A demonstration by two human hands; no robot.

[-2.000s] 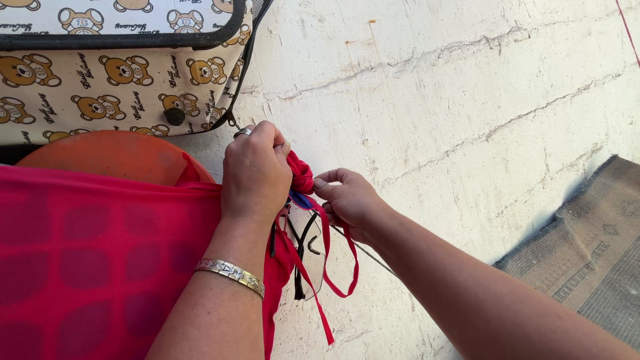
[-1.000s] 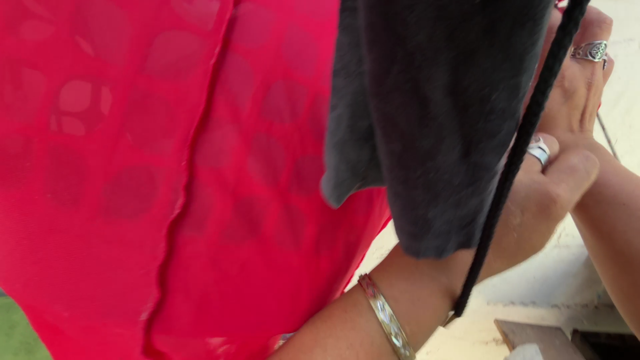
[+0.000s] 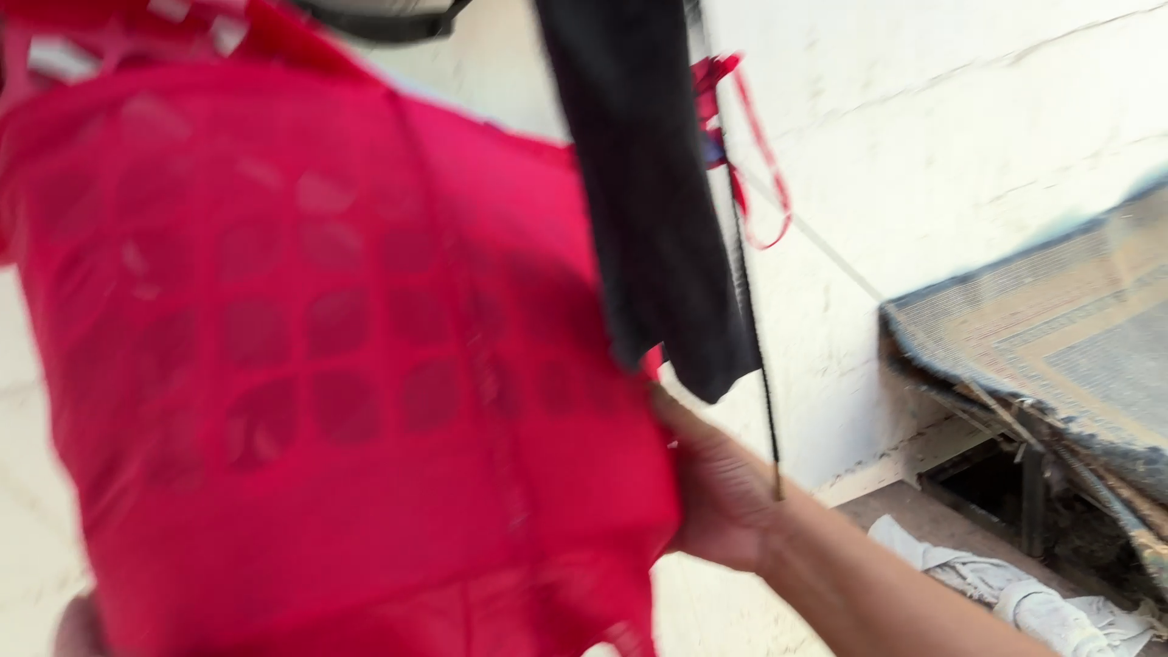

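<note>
Thin red cloth [image 3: 365, 511] is stretched over a red plastic basket with a lattice of holes, which shows through it. At the right side of the covered basket, my right hand [image 3: 721, 484] presses against or grips it; its fingers are hidden behind the cloth. Only a blurred part of my left hand [image 3: 80, 628] appears at the lower left edge of the cloth. A dark grey cloth strip [image 3: 657, 201] and a black cord [image 3: 762, 392] hang in front of the basket's right side. Beyond them is a knotted red ribbon [image 3: 776, 182].
A pale cracked wall [image 3: 931, 119] stands behind. To the right, a worn patterned rug [image 3: 1077, 319] lies over a frame with a dark gap below. Crumpled whitish cloth [image 3: 1040, 598] is at the lower right. A dark curved edge [image 3: 392, 23] shows at the top.
My hands were together at the red knot and are now apart at the two sides of the covered basket. The view has shifted strongly.
</note>
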